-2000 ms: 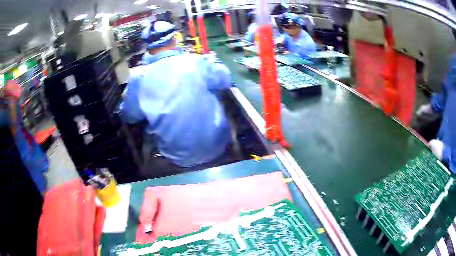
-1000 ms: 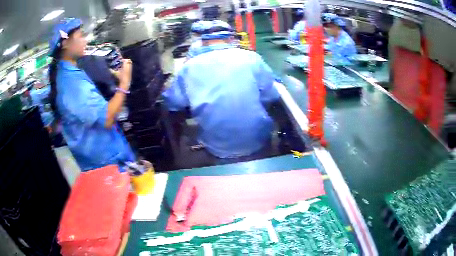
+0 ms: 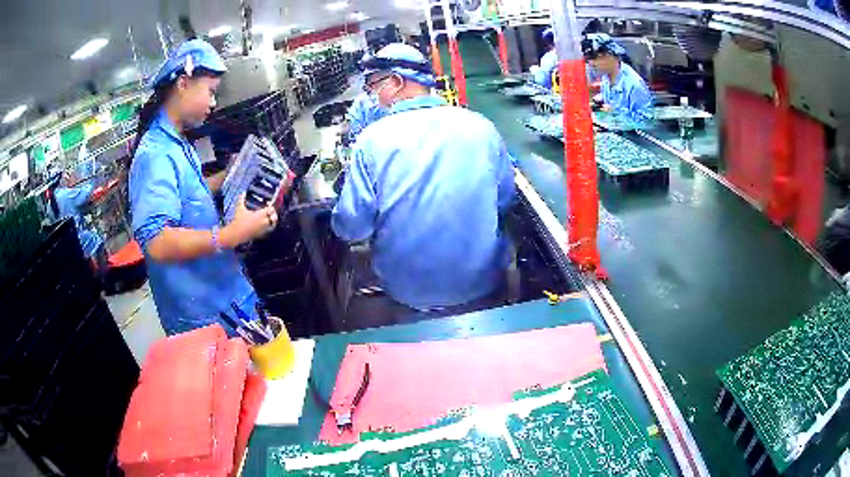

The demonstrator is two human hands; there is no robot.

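A large green circuit board (image 3: 559, 435) with a long white strip lies nearest in front of me, its lower part cut off by the picture's bottom edge. It overlaps a pink foam sheet (image 3: 466, 371). Side cutters (image 3: 351, 399) with dark and red handles lie on the left part of the sheet, just behind the board. Neither of my hands is in the picture.
A red foam stack (image 3: 177, 405), white paper (image 3: 287, 396) and a yellow pen cup (image 3: 273, 352) are at bench left. A person (image 3: 186, 205) stands beyond, holding a boxy object; another (image 3: 429, 196) sits ahead. A conveyor (image 3: 671, 252) with boards and a red-wrapped post (image 3: 580, 168) is right.
The view has swung left, so the bench and conveyor sit further right than two seconds ago. The standing person has lowered the held object. The seated person's head has turned left.
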